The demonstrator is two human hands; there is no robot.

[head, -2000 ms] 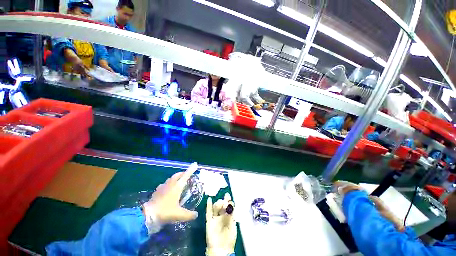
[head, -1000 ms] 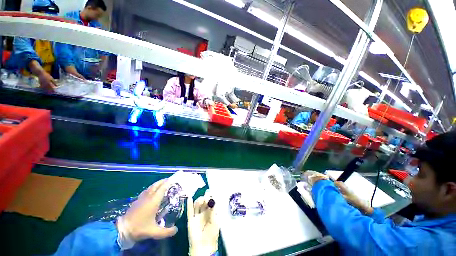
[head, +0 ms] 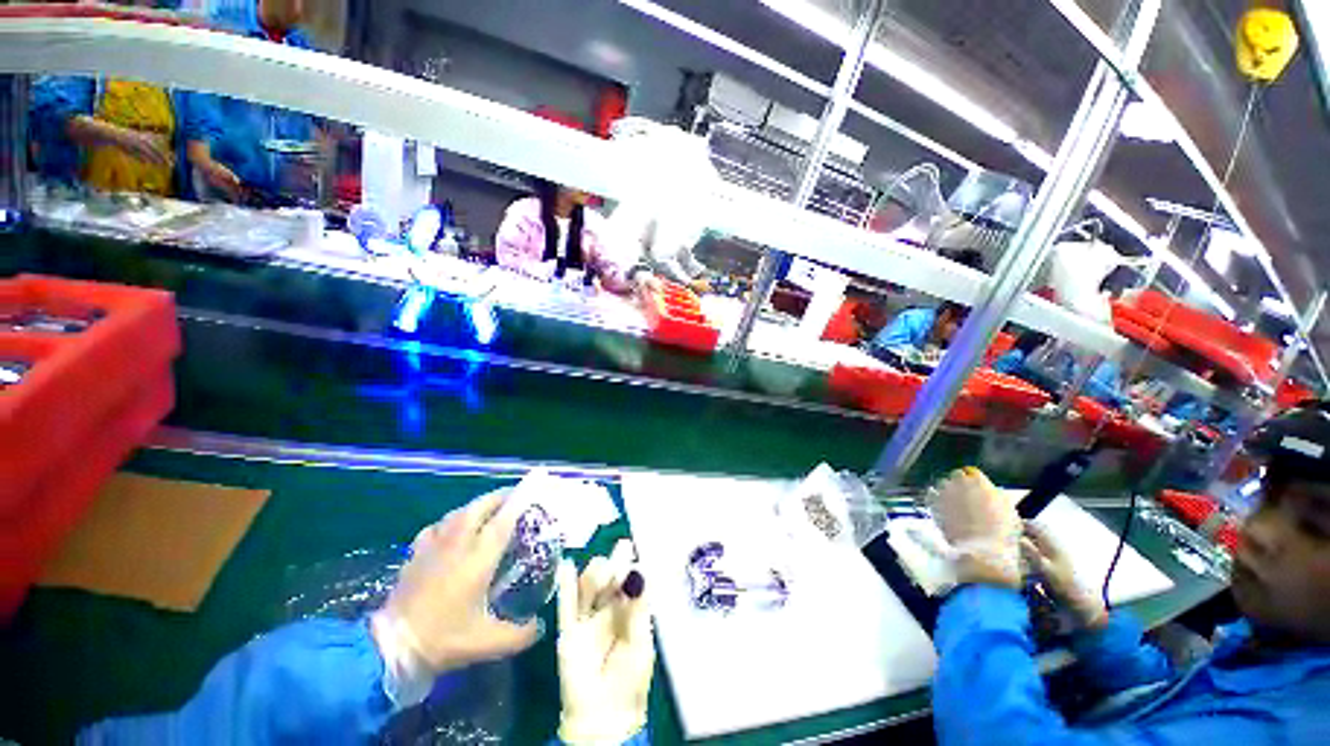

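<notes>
My left hand, in a whitish glove, holds a clear glossy plastic housing between thumb and fingers above the green bench. My right hand, also gloved, is just right of it, palm up, with fingers curled around a small tool whose dark end sticks out. The rest of the tool is hidden. A white cloth or paper lies behind my hands. Crinkled clear film lies on the green mat, partly under my left hand and sleeve. Shiny shell pieces sit on the white board.
Stacked red bins stand at left beside brown cardboard. A clear bag of small parts lies at the board's far edge. A coworker's gloved hand is at right. A metal post and glowing dog lamp are beyond.
The camera view has swung right, then slightly back left. The coworker's gloved hand has risen near the board's right side. My hands keep hold of the housing and the dark-ended tool.
</notes>
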